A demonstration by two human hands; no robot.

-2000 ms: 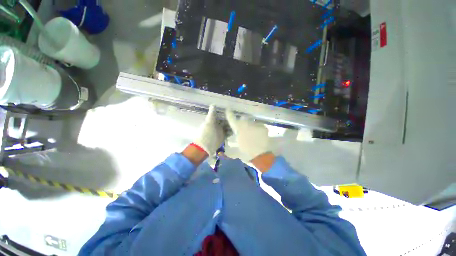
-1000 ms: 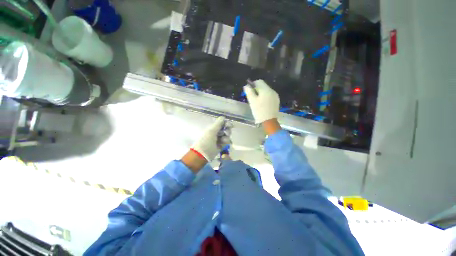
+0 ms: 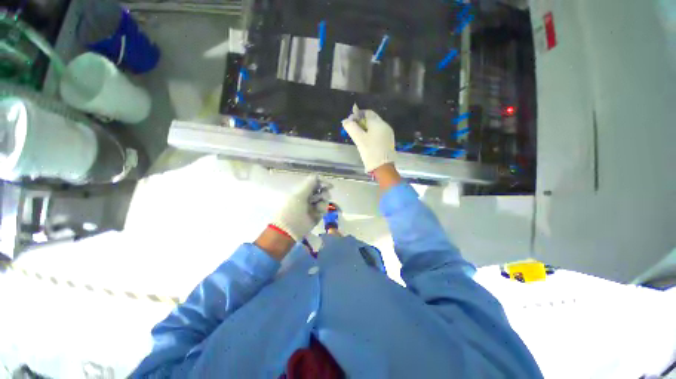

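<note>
The black machine bed [image 3: 296,104] with white specks lies in front of me, with short blue strips [image 3: 380,49] on it and silver-white rectangular patches [image 3: 299,59] in a row. A silver frame rail [image 3: 259,142] runs along its near edge. My right hand [image 3: 370,138], in a white knit glove, is over the bed's near part, fingers pinched on a small dark piece too small to name. My left hand [image 3: 300,209], in a white glove with a red cuff edge, is below the rail, fingers curled round a small dark-and-silver item that I cannot identify.
White buckets [image 3: 106,87] and a blue bucket [image 3: 133,46] stand at the left. A white-grey machine housing [image 3: 585,141] with a red label is at the right. A yellow object [image 3: 525,272] is at the housing's foot. Yellow-black tape [image 3: 89,285] crosses the floor at lower left.
My right hand has moved from beside my left hand, up over the rail onto the bed's near part. My left hand has shifted slightly down and left. The whole view has also shifted a little.
</note>
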